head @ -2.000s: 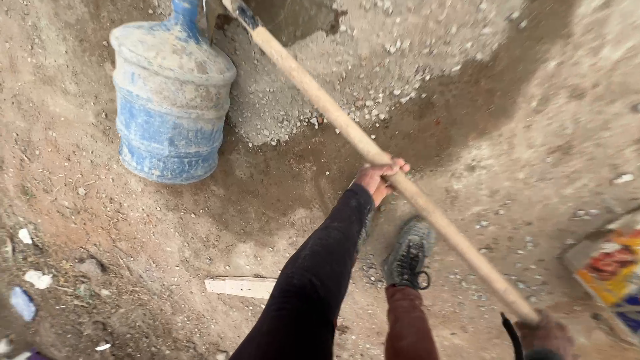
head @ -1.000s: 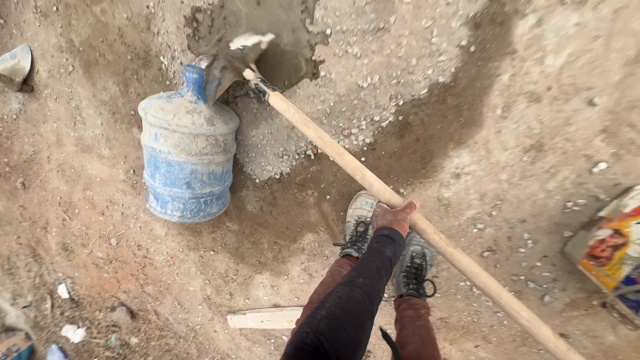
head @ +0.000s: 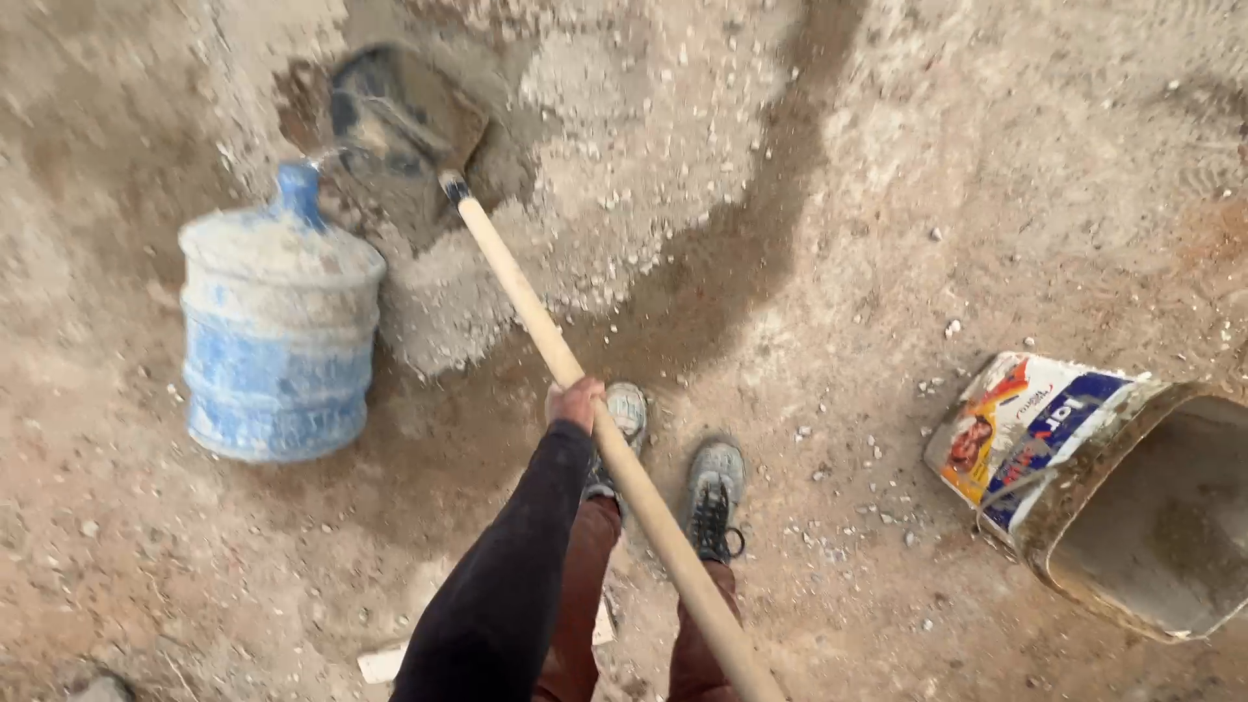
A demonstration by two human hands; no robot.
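Note:
My left hand point(head: 577, 403) is closed around the middle of a long wooden shovel handle point(head: 517, 288). The handle runs from the bottom edge up to a metal shovel blade point(head: 463, 127), which is over a wet, dark hollow in the gravelly mix point(head: 604, 185). Left of the blade lies a blue plastic water jug point(head: 278, 361), caked with dried cement, its neck toward the blade; water seems to come from its mouth. Some blur and glare cover the blade and the hollow. The handle's lower end and my right hand are out of the frame.
A square plastic bucket point(head: 1043, 439) with a printed label lies tipped at the right, its inside coated in grey. A piece of wood point(head: 383, 665) lies on the ground behind my legs. My shoes point(head: 715, 487) stand on bare dirt below the gravel's damp edge.
The shovel blade, beside the jug's neck a second ago, is now over the wet hollow. My right hand, on the handle's end two seconds ago, is out of view. More of the bucket shows.

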